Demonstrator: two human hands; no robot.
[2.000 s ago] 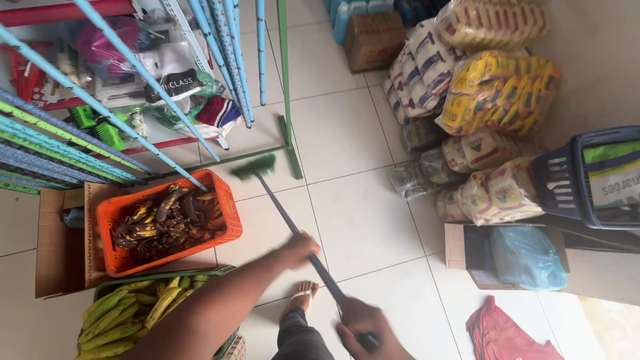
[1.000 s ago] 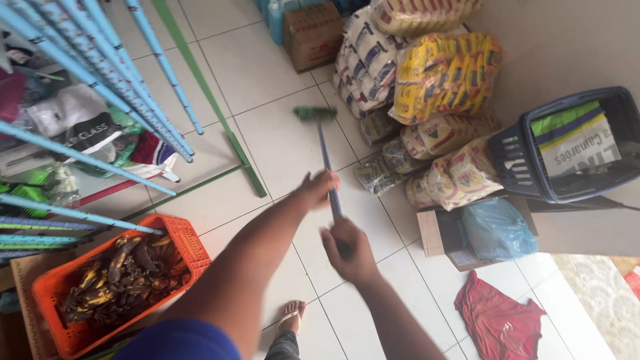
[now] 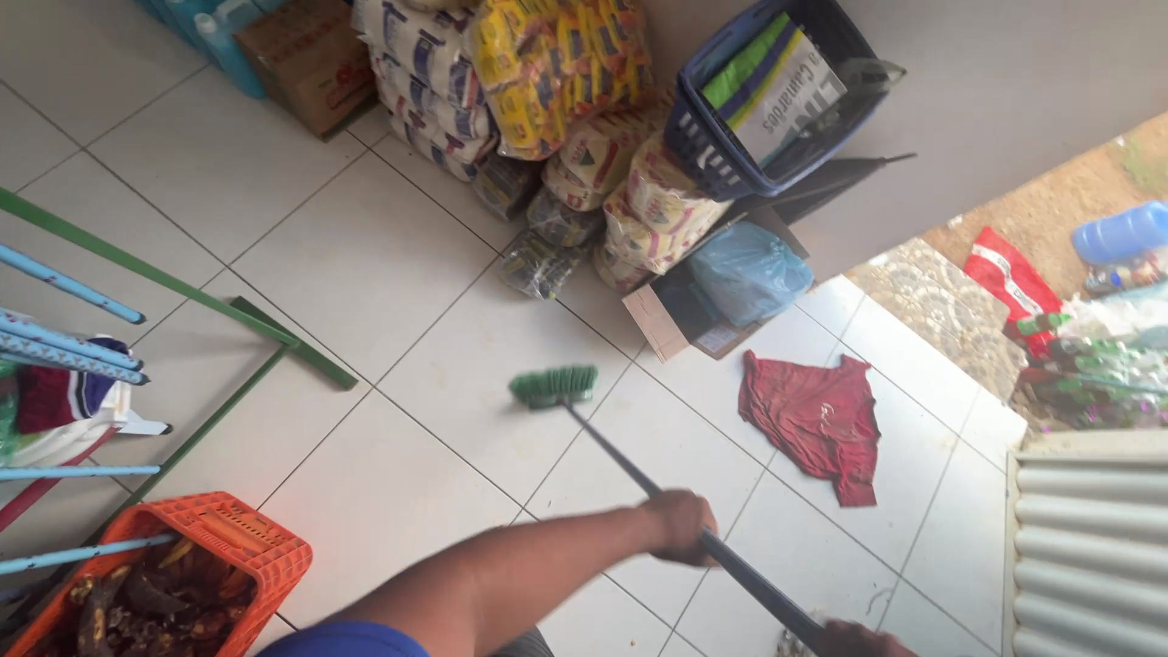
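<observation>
My left hand [image 3: 680, 527] is closed round the middle of the dark handle of a broom [image 3: 555, 387]. The broom's green bristle head is over the white tile floor [image 3: 438, 338], left of a crumpled dark red shirt [image 3: 812, 420]. At the bottom edge my right hand [image 3: 858, 639], partly cut off by the frame, grips the upper part of the same handle. Some small debris [image 3: 794, 634] lies beside that hand, and fine specks dot the tiles.
An orange crate [image 3: 260, 538] of very dark bananas stands lower left, by a green metal rack [image 3: 182, 283]. Packaged goods [image 3: 557, 73], a blue basket [image 3: 721, 155] and a cardboard box [image 3: 662, 328] line the wall. At right are a doorway and a ribbed white shutter [image 3: 1095, 538].
The broom head has moved from near the orange crate across the floor to beside the red shirt. Both hands have stayed on the handle. The view has swung right, towards the doorway.
</observation>
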